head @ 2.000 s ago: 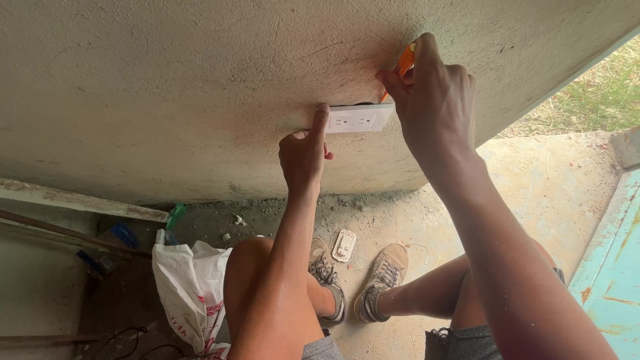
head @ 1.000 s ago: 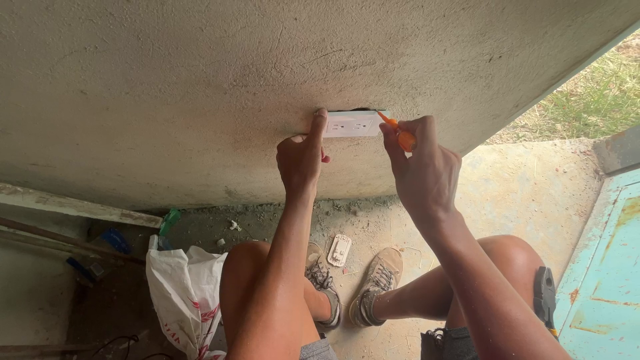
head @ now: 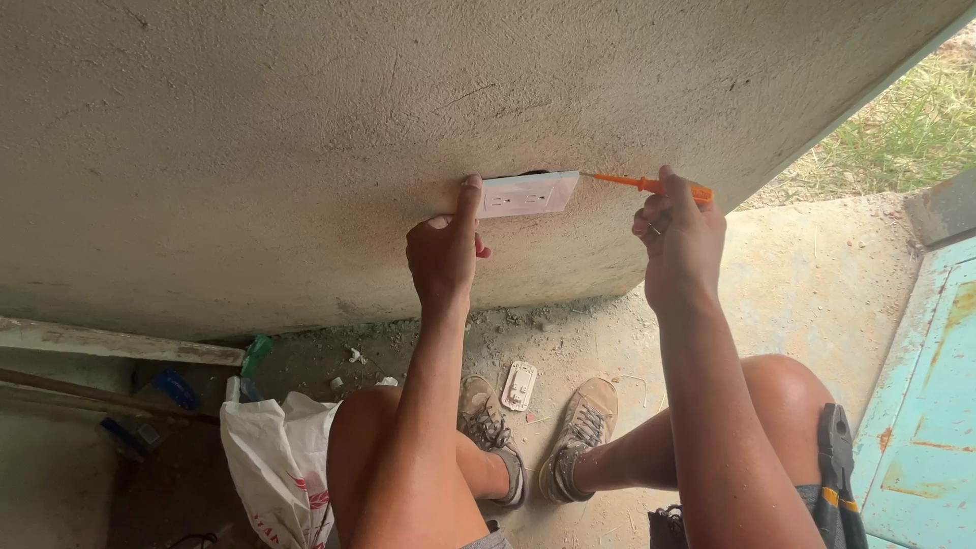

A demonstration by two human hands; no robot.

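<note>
A white double electrical outlet (head: 531,195) with its cover plate sits at the plastered wall, a dark gap showing along its upper edge. My left hand (head: 450,248) holds the plate's left end, thumb on its upper corner. My right hand (head: 682,229) grips an orange-handled screwdriver (head: 648,184), whose thin tip points left and lies at or beside the plate's upper right corner; whether it touches cannot be told. Pliers (head: 836,465) with black and yellow handles rest by my right thigh.
An old outlet plate (head: 519,386) lies on the concrete floor between my shoes. A white plastic bag (head: 267,465) stands at the left, under a wooden board (head: 114,340). A worn turquoise panel (head: 926,404) is at the right. Debris lines the wall's foot.
My right hand has come down from above the plate's right end and moved out to the right, the screwdriver now nearly level. My left hand has stayed at the plate's left end.
</note>
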